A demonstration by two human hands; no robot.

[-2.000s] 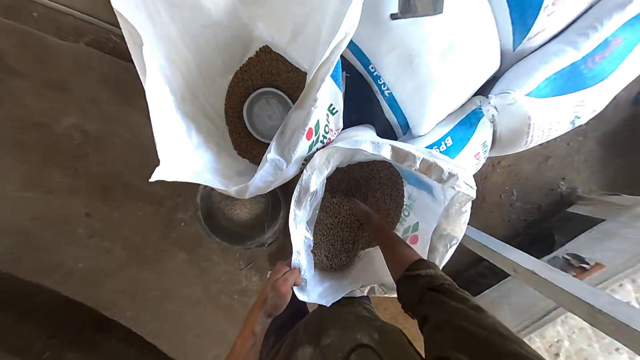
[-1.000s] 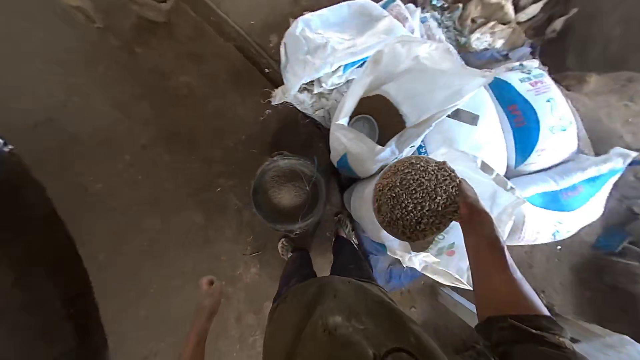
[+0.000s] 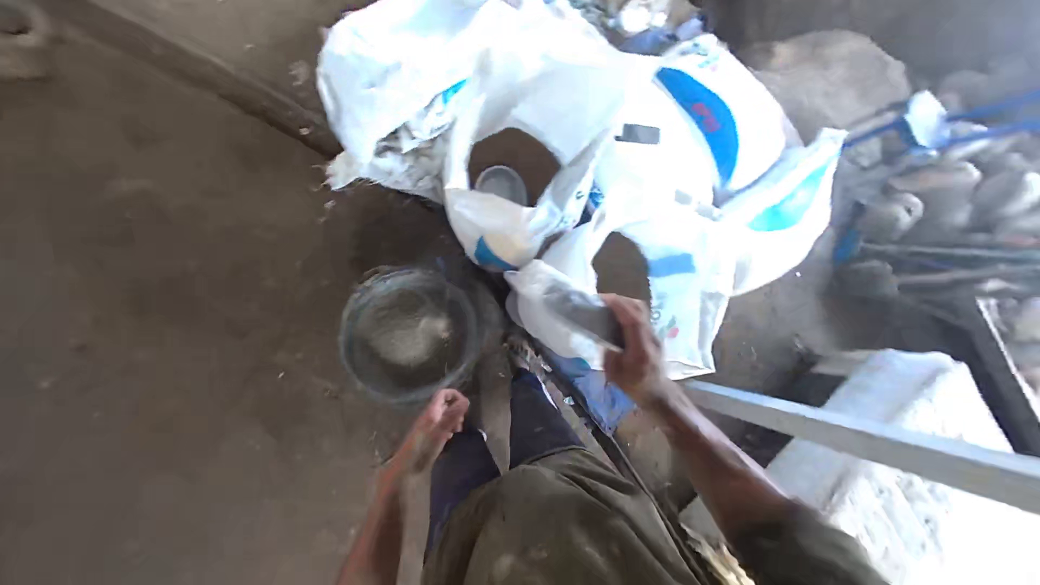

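My right hand (image 3: pixel 638 349) grips a blurred scoop or bowl (image 3: pixel 581 313), tilted at the near side of an open white sack of brown pellets (image 3: pixel 621 268). Whether anything is left in the scoop I cannot tell. My left hand (image 3: pixel 443 414) hangs with curled fingers at the near rim of a dark round bucket (image 3: pixel 349 333), and I see nothing in it. Pale, grainy material (image 3: pixel 406 329) lies in the bucket. Behind, a second open white sack (image 3: pixel 487 215) holds brown feed with a pale round bowl (image 3: pixel 501 185) resting on it.
More white sacks with blue bands (image 3: pixel 715 122) lean behind the open ones. To the right are a pale metal bar (image 3: pixel 861 435), a white block-like object (image 3: pixel 910 406) and a pile of stones (image 3: pixel 967 195). My feet stand between the bucket and the sacks.
My right hand, deep in the near sack two seconds ago, then held up a heaped bowl of pellets; now the vessel is tilted. My left hand has let go of the sack's rim and is beside the bucket.
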